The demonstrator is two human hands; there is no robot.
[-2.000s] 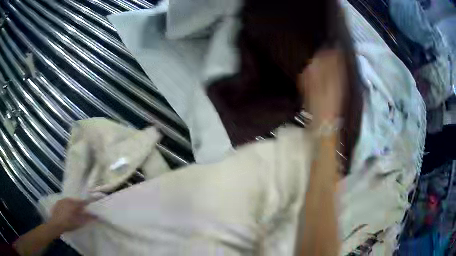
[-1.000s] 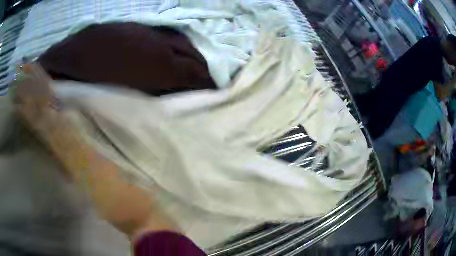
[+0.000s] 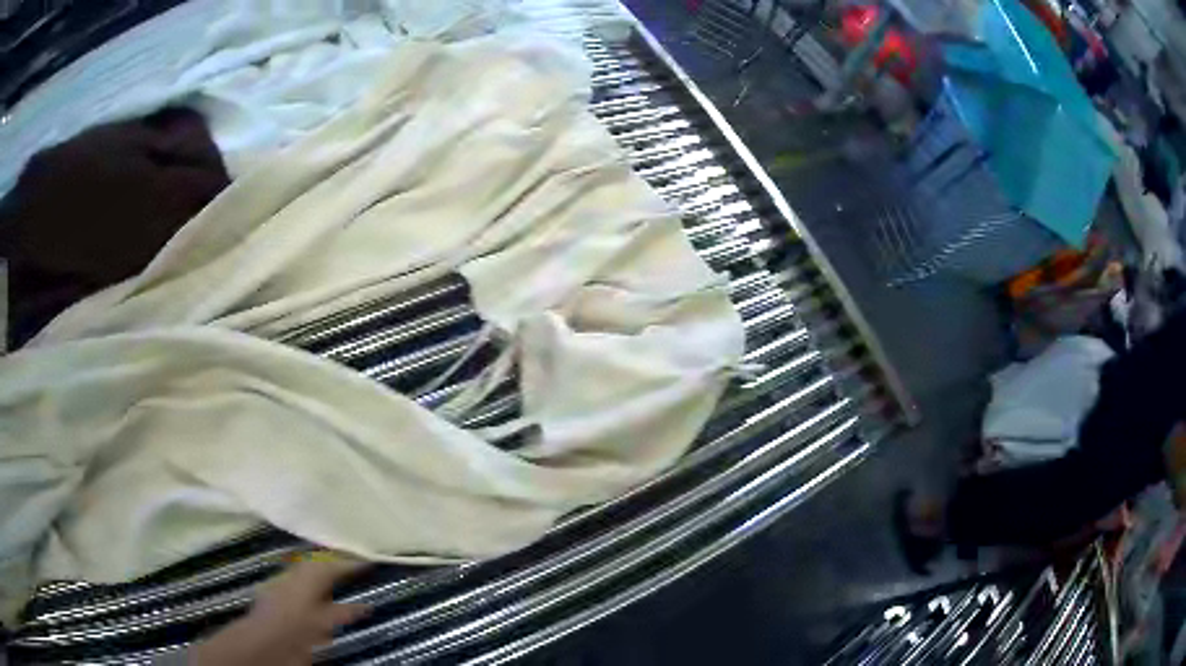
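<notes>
The cream cloth (image 3: 221, 416) lies in long folds over a rack of shiny parallel tubes (image 3: 650, 520), with a gap in its middle showing tubes and thin looping ties (image 3: 488, 377). My left hand (image 3: 284, 614) is at the bottom left, blurred and partly cut off. Its fingertips are at the cloth's lower edge, with a small yellow spot there; whether they grip the cloth is unclear. My right hand is not in view. Dark brown cloth (image 3: 117, 195) lies at the left, partly under the cream cloth.
Pale blue-white cloth (image 3: 293, 65) lies behind the cream one. The rack's metal edge (image 3: 780, 215) runs down the right side. Beyond are a turquoise sheet (image 3: 1041, 143), wire baskets, a white cloth heap (image 3: 1047, 397), and a person's dark-clothed limb (image 3: 1041, 501). Another tube rack is at lower right.
The view has turned right and the cloths sit further left and up. The brown cloth shows less. The arm that reached across the cream cloth is gone from there; a hand now shows at its lower edge.
</notes>
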